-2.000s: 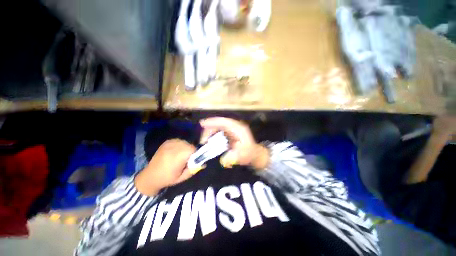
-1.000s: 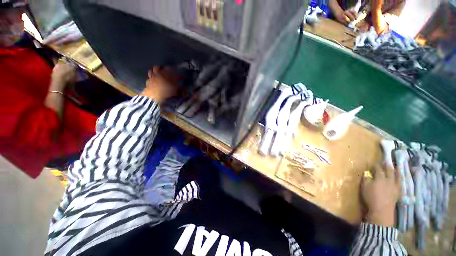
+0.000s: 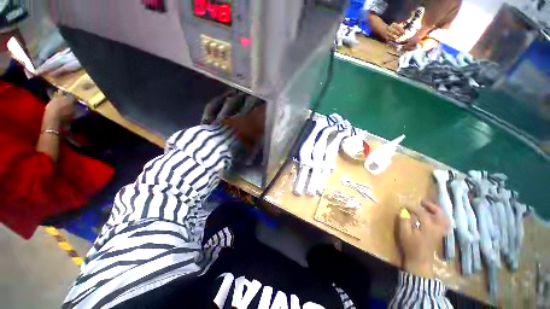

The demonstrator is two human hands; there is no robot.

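My left hand (image 3: pixel 248 128) reaches into the open front of the grey heating box (image 3: pixel 151 90). It is dark and partly hidden there, beside dark-looking limb parts (image 3: pixel 226 108); its grip cannot be seen. My right hand (image 3: pixel 421 234) is over the bench, fingers apart, with a yellow cot on one fingertip and a small white spot between the fingers. To its right lies a row of several grey-white limb parts (image 3: pixel 476 220). More striped limb parts (image 3: pixel 319 154) lie beside the box. Thin pale pins (image 3: pixel 344 202) lie on the bench between the two groups.
A white bottle with a pointed nozzle (image 3: pixel 383 157) and a small round tub (image 3: pixel 354 147) are near the bench back. A green panel (image 3: pixel 410 111) runs behind. A person in red sleeves (image 3: pixel 48 157) sits at left. Another person's hands (image 3: pixel 401 33) work opposite, near piled parts.
The view has shifted, and red digits now show on the box. My left hand has moved right inside the box. My right hand has moved left of the limb row, its fingers more raised.
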